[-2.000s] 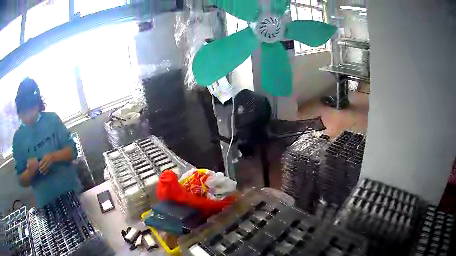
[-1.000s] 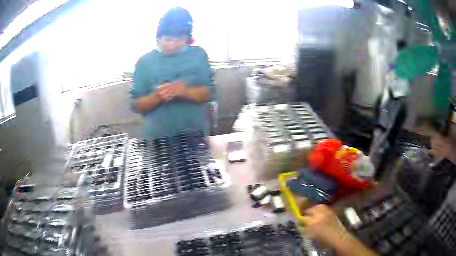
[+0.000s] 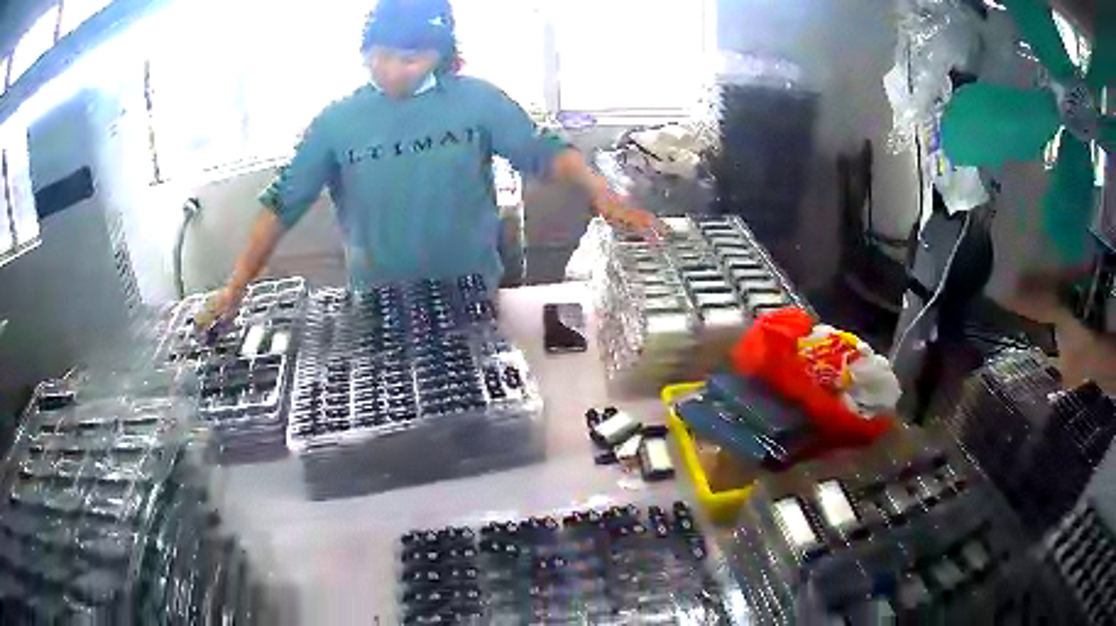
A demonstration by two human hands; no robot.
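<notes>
Neither of my hands is in view. A near blister tray [image 3: 557,569] with dense rows of small black parts lies at the bottom middle, cut off by the frame's edge. To its right, a dark tray [image 3: 906,556] holds two white parts [image 3: 814,516] in its upper left pockets, with dark pockets around them. A few loose black and white parts [image 3: 636,443] lie on the table left of a yellow bin [image 3: 720,492]. A dark flat packet [image 3: 747,418] lies on the bin.
A facing worker [image 3: 416,184] reaches to a left tray [image 3: 233,349] and a far white-part stack [image 3: 691,275]. A black-part tray stack [image 3: 404,379], a phone [image 3: 565,328], a red bag [image 3: 802,367], a glittering tray stack [image 3: 110,489] and a green-bladed fan [image 3: 1010,122] surround the table [image 3: 331,532].
The view has swung left from the pillar and fan. A hand seen near the yellow bin one second ago is gone. The facing worker's hands have parted and reach out to both sides.
</notes>
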